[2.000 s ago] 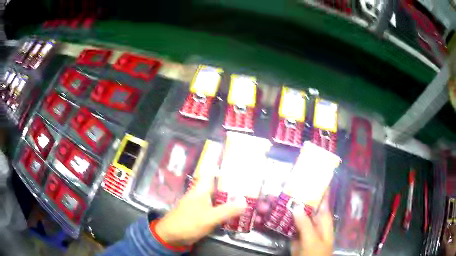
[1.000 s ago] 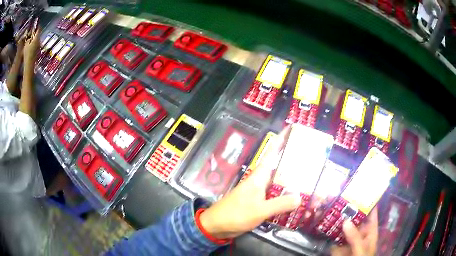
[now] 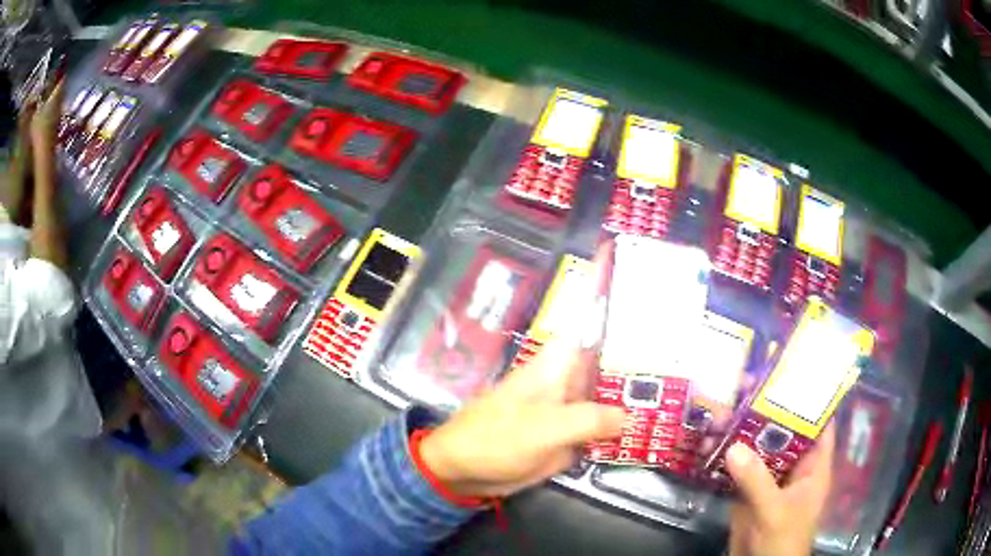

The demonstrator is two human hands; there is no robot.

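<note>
My left hand (image 3: 511, 429) holds a front-up feature phone (image 3: 644, 418) with a white lit screen, above the near row of the clear plastic tray (image 3: 408, 364). My right hand (image 3: 785, 494) holds another lit phone (image 3: 813, 369), tilted, with its yellow-edged screen showing. In the tray, several front-up phones with lit screens stand in the far row, one of them at the left (image 3: 556, 147). More lit phones lie partly hidden behind my hands. A back-up phone (image 3: 478, 315) lies in the tray's near left pocket.
A front-up phone with a black screen (image 3: 364, 302) lies between the trays. A left tray (image 3: 234, 429) holds several back-up phones. Red pens (image 3: 915, 478) lie at the right. The green conveyor belt (image 3: 674, 76) runs behind. Another person's arm (image 3: 46, 174) is at the far left.
Compared with one second ago, the view has shifted a little, and both held phones show clearer screens and keys. The right phone is more tilted. Both hands still hold their phones.
</note>
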